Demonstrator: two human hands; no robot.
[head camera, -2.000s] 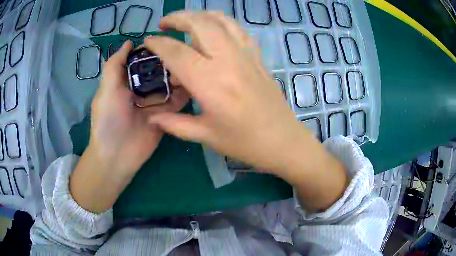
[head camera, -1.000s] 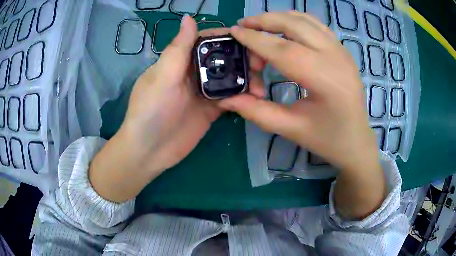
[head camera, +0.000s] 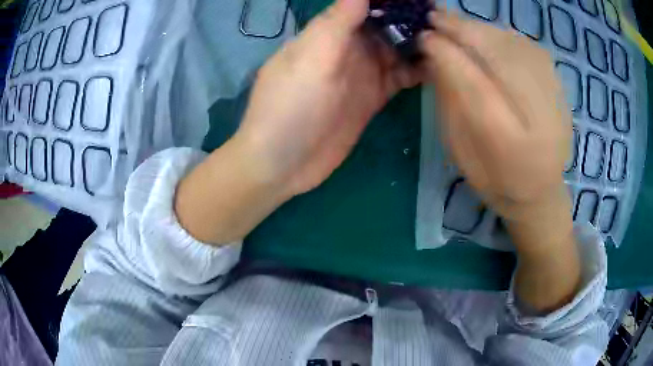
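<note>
A glossy black smartwatch case (head camera: 402, 27) is held between both hands at the top of the view, cut off by the upper edge. It is blurred, with a pale reflection on it. My left hand (head camera: 308, 107) grips it from the left, my right hand (head camera: 501, 107) from the right with the fingers on its right side. Whether a frame ring sits on the case cannot be told. The right ring sheet (head camera: 432, 193), whitish with rows of dark rings, lies partly under my right hand. A single ring (head camera: 244, 21) lies on a translucent sheet left of the hands.
Left ring sheets (head camera: 132, 93) with dense rows of rings lie at the far left. The dark green mat (head camera: 336, 236) shows between the sheets. Yellow tape (head camera: 639, 41) edges the mat at the upper right. Dark items and cables show at the lower right corner.
Both hands and the case have moved right and up in the view, and the case is now partly out of the picture. The sheets have shifted too, with the camera's view.
</note>
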